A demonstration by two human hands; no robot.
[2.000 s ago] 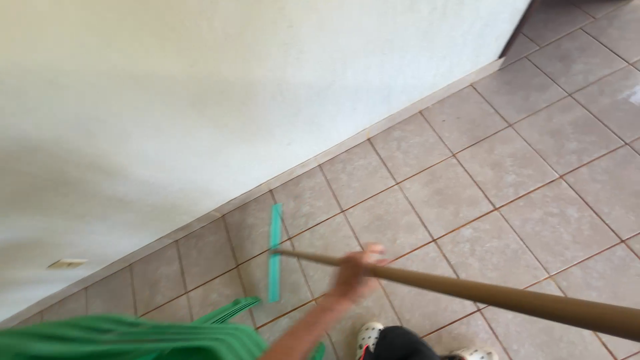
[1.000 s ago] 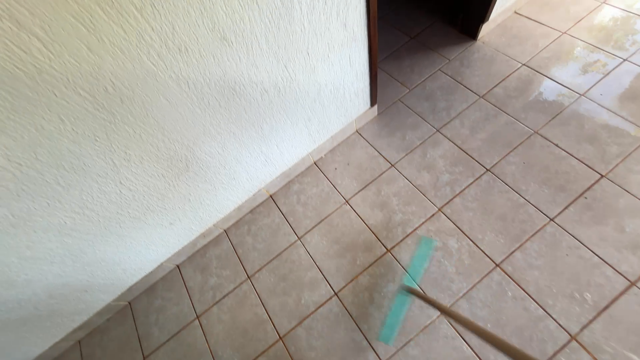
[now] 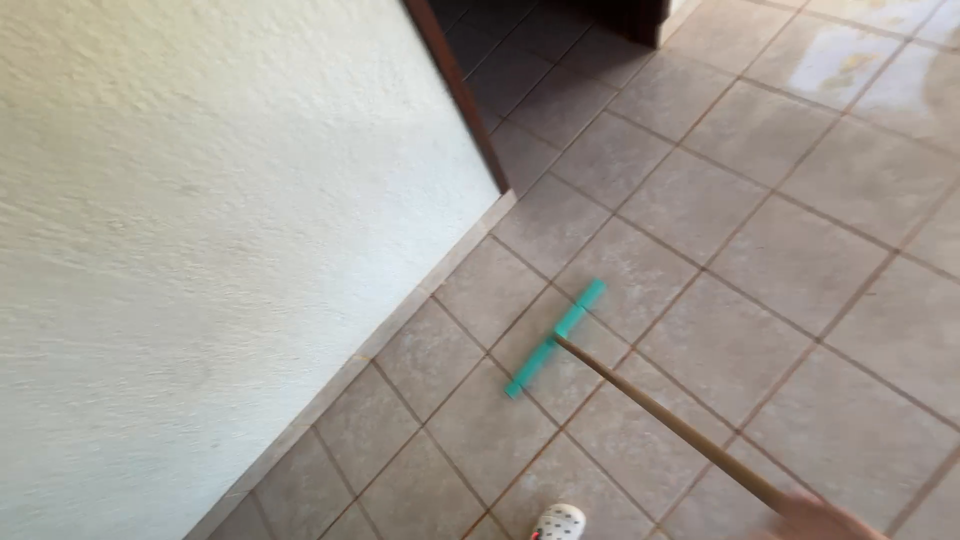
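Observation:
A floor squeegee with a narrow teal head (image 3: 556, 337) and a long brown handle (image 3: 675, 421) lies across the view. Its head rests on the tiles, slanted, a short way out from the white wall's base. At the bottom right edge my left hand (image 3: 817, 519), blurred and partly cut off, is closed around the handle. The handle's upper end is out of the frame. My right hand is not in view.
A textured white wall (image 3: 225, 247) with a tile baseboard (image 3: 390, 330) fills the left. Dark wooden door trim (image 3: 461, 94) borders a dim doorway at the top. Shiny patches with reflections show on the floor tiles (image 3: 855, 67) at upper right. One white spotted shoe (image 3: 561, 521) is at the bottom.
The view has shifted along the wall towards the doorway. The squeegee head has moved along the floor with it and is now nearer the wall's end by the doorway than two seconds ago.

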